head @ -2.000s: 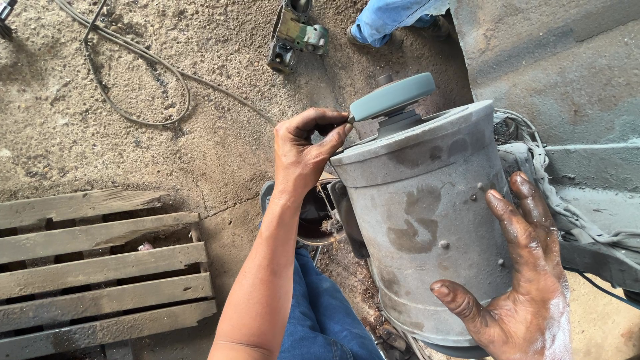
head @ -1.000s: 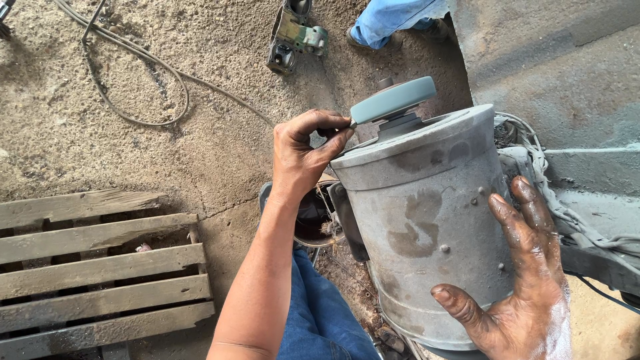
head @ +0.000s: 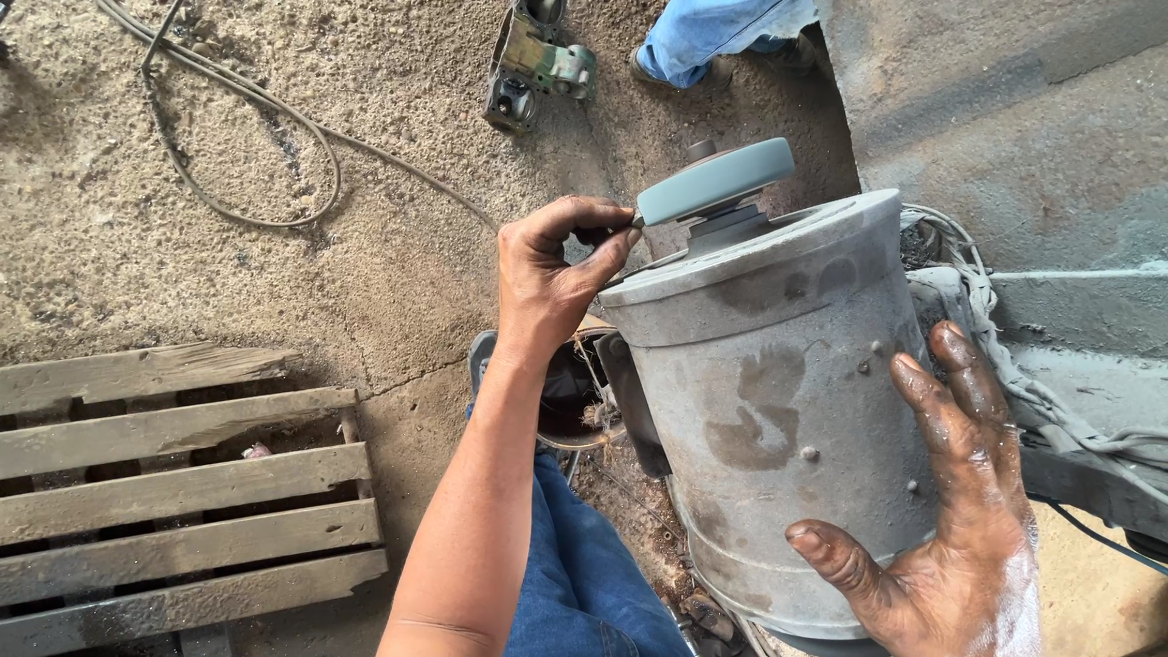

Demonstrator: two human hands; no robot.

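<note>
A grey cylindrical motor housing (head: 776,438) with wet smudges stands at the centre right. On the shaft at its top is a grinding wheel (head: 716,180), grey-blue at the rim. My left hand (head: 570,251) pinches a small thin piece, mostly hidden by the fingers, against the wheel's left edge. What that piece is, I cannot tell. My right hand (head: 958,493), wet and dirty, has its fingers spread at the housing's right side and holds nothing; whether it touches the metal is unclear.
A wooden pallet (head: 182,447) lies at the lower left, and a cable (head: 333,173) loops over the rough ground. At the top are a greenish metal casting (head: 547,68) and a person's jeans-clad leg (head: 707,36). Coated wires (head: 1031,383) run right of the housing. A round container (head: 557,401) stands below my left wrist.
</note>
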